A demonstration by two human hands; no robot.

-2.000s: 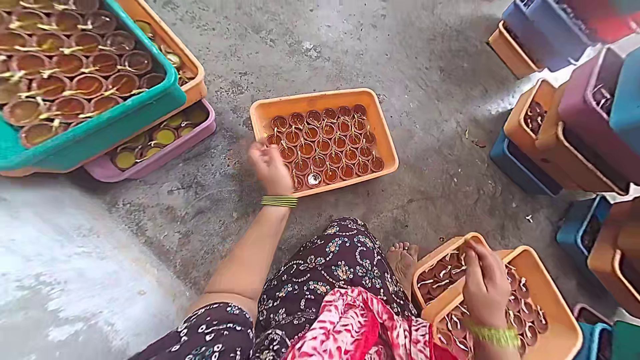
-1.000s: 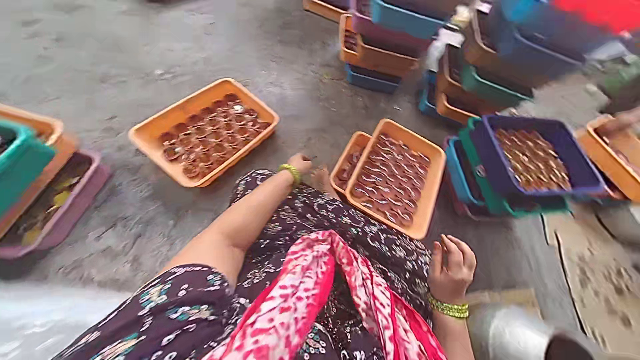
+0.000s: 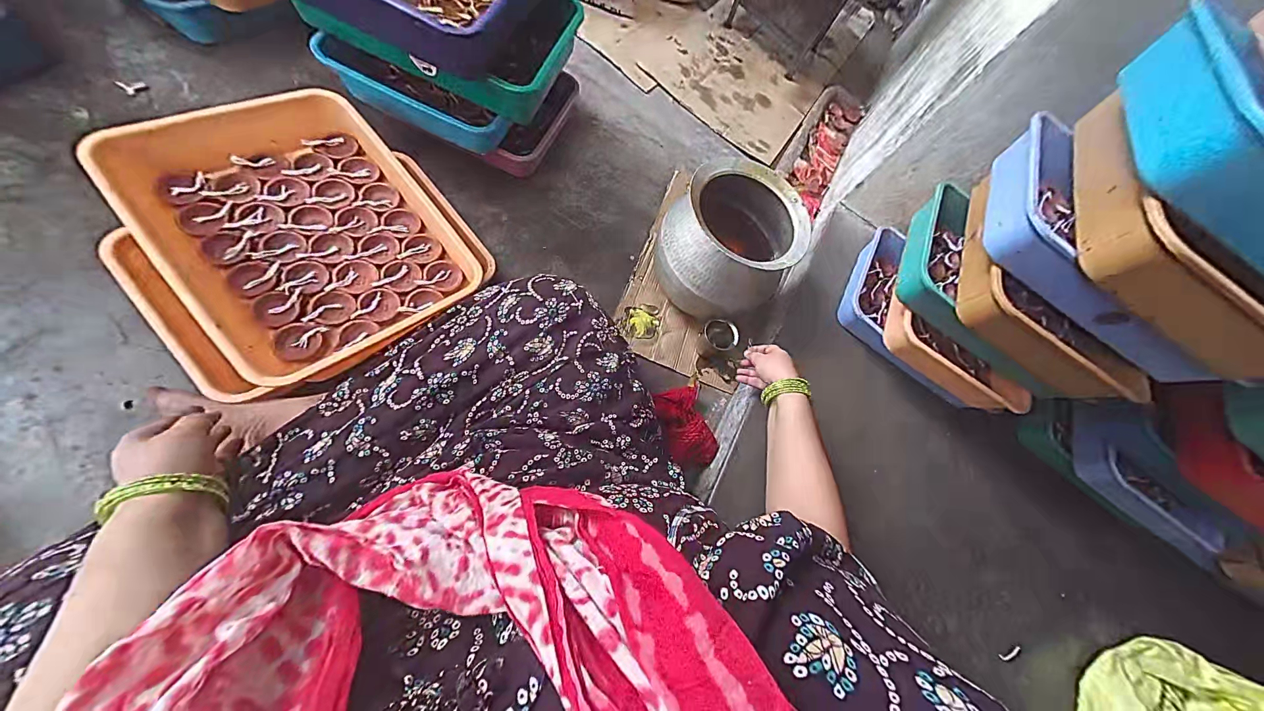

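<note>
My left hand (image 3: pixel 178 446) rests by my bare foot, fingers curled down; whether it holds anything is hidden. My right hand (image 3: pixel 766 365) reaches beside a small metal cup (image 3: pixel 720 336), its fingertips near the cup; contact cannot be told. Behind the cup stands a large round metal pot (image 3: pixel 726 259) with dark liquid inside, on a flat piece of cardboard (image 3: pixel 642 286). An orange plastic tray (image 3: pixel 128 158) of small clay lamps (image 3: pixel 306 219) with white cotton wicks lies tilted on another orange tray (image 3: pixel 158 326), at the left.
Stacked coloured tubs (image 3: pixel 1047 247) line the right side. Another tub stack (image 3: pixel 444 59) stands at the upper middle. A red cloth or net bundle (image 3: pixel 684 427) lies by my knee, a yellow-green item (image 3: pixel 640 321) on the cardboard. Yellow-green cloth (image 3: pixel 1165 676) lies lower right.
The view has swung far to the right. My right hand, raised near the orange trays two seconds ago, now reaches down beside the metal cup. My left hand has left the far orange tray of lamps.
</note>
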